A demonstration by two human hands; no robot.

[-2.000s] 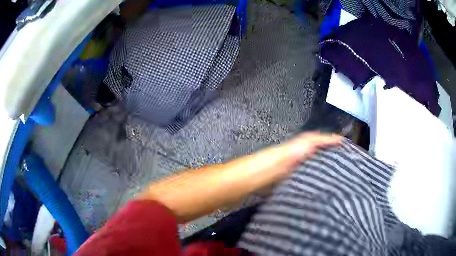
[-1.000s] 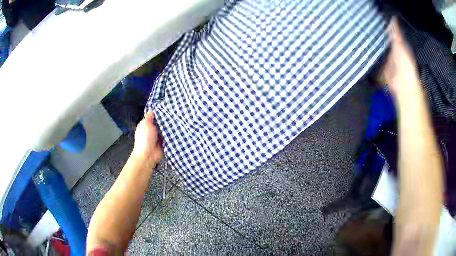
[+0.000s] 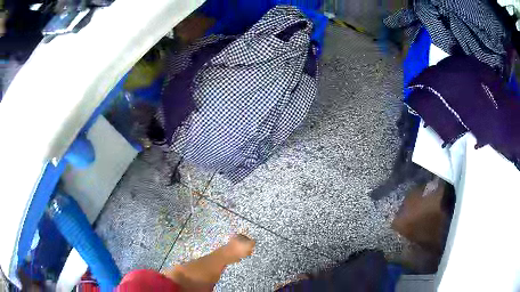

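Observation:
The checked garment [image 3: 245,108] lies in a loose heap over a blue holder in the upper middle, with plain dark purple cloth [image 3: 179,100] showing at its left side. My left hand [image 3: 242,245] is low in the middle, blurred, over the speckled floor and apart from the heap. Its fingers are too unclear to tell whether they are open or shut. My right hand is not in view.
The padded white ironing board [image 3: 74,85] on a blue frame curves along the left. The white-covered table [image 3: 484,222] is at the right, with dark purple pieces [image 3: 473,102] and checked cloth [image 3: 462,28] at its far end. A blue hose-like tube [image 3: 85,239] is lower left.
The checked garment held spread between both hands has been let go and lies on the heap. My left hand has drawn back toward me; my right hand has left the picture.

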